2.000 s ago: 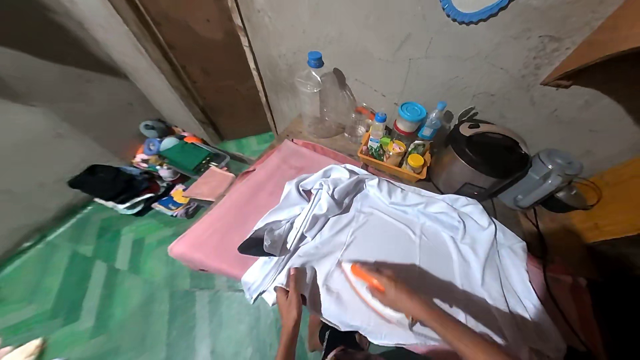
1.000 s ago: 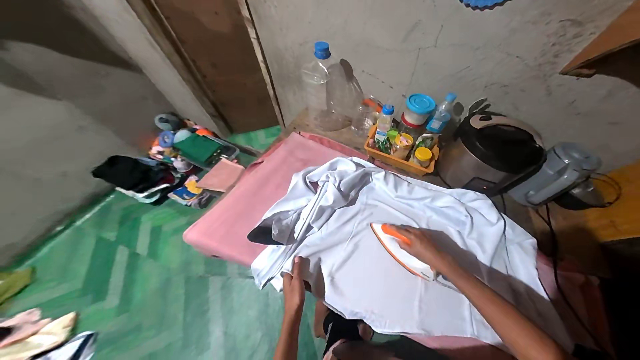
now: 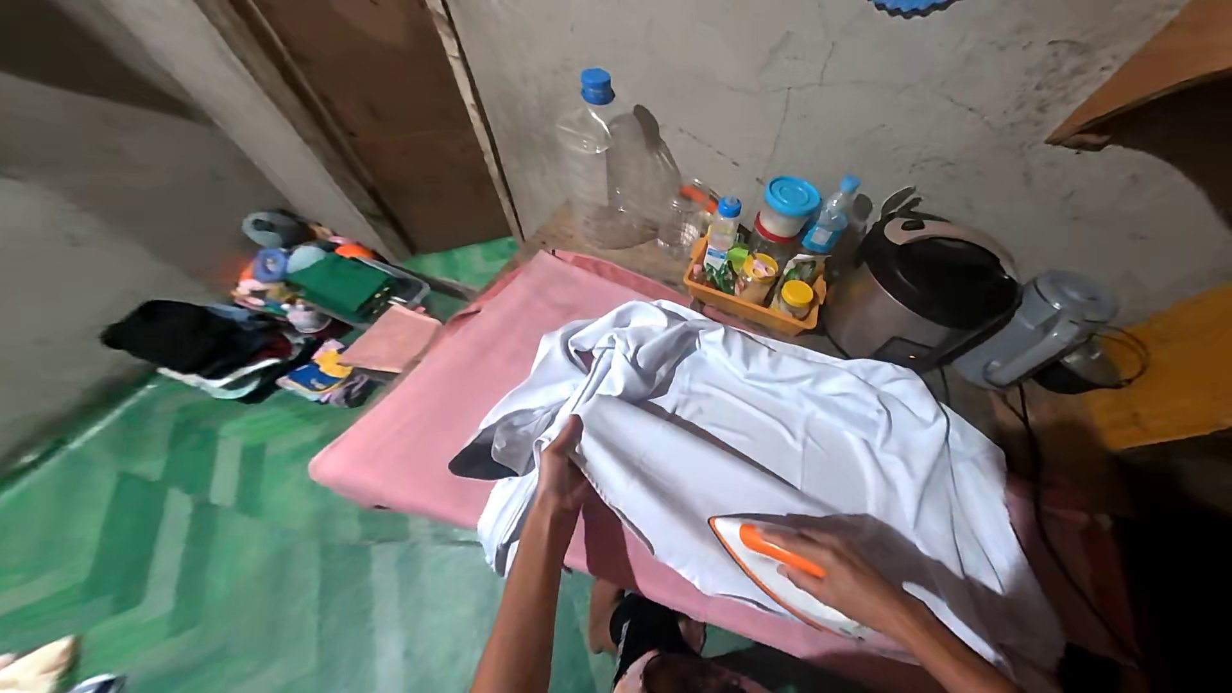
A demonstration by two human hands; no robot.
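A white cloth garment [image 3: 818, 423] lies spread over a pink padded cloth [image 3: 433, 404] on the table, bunched at its far left part, where a dark patch shows. My left hand [image 3: 561, 467] grips the garment's near left edge and holds it a little raised. In my right hand [image 3: 837, 573] is the orange handle of a white clothes iron [image 3: 760, 568], which rests on the garment near its front edge with its tip toward the upper left. The iron's underside is hidden.
Along the wall stand a large plastic bottle [image 3: 597, 164], an orange basket [image 3: 751, 310] of jars, a rice cooker [image 3: 919, 289] and a grey appliance [image 3: 1044, 322]. A black cord [image 3: 1039, 510] runs down the right side. Piled clothes [image 3: 192, 342] lie on the green floor.
My right hand has brought the iron back toward the garment's front edge. My left hand has moved up and now lifts the garment's edge, baring some of the pink cloth below.
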